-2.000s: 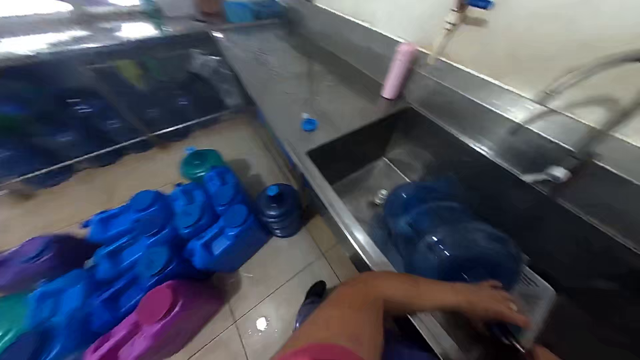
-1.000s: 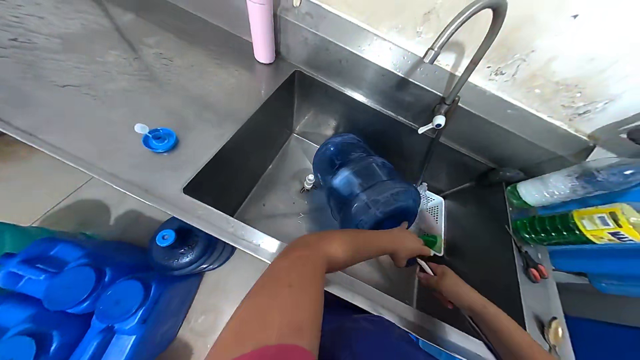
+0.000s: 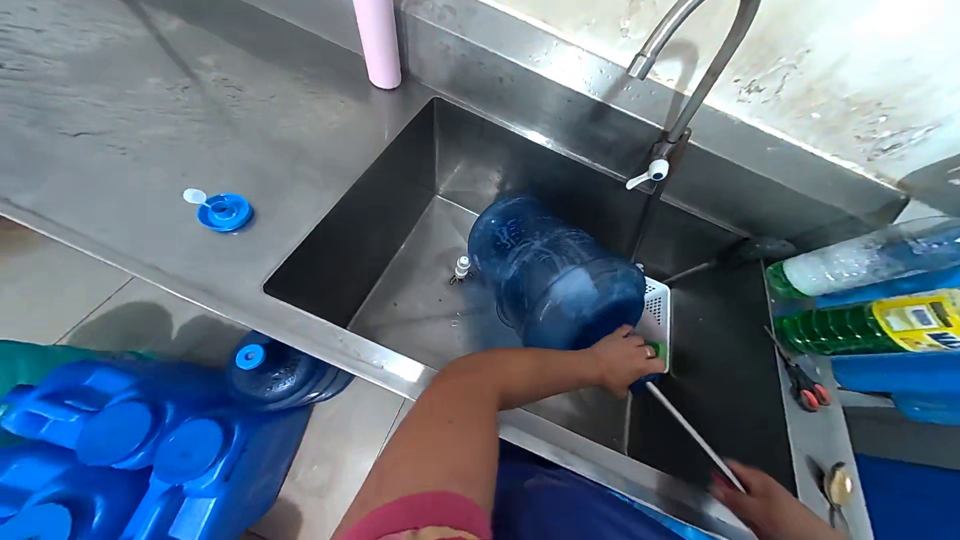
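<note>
A large translucent blue water jug lies on its side in the stainless steel sink, its neck toward the lower right. My left hand grips the jug at its neck; something green shows beside the fingers. My right hand, partly blurred, is closed around a thin white rod that runs to the jug's mouth. The rod's far end is hidden. A white perforated basket sits beside and partly behind the jug. A small white fitting lies on the sink floor.
A curved faucet with a white lever stands behind the sink. A blue cap and a pink bottle are on the left counter. Green-liquid bottle, scissors and spoon lie right. Several blue containers stand on the floor.
My right hand has moved away from the jug's neck toward the lower right, and more of the white rod shows. The view has swung toward the sink since the earliest frame.
</note>
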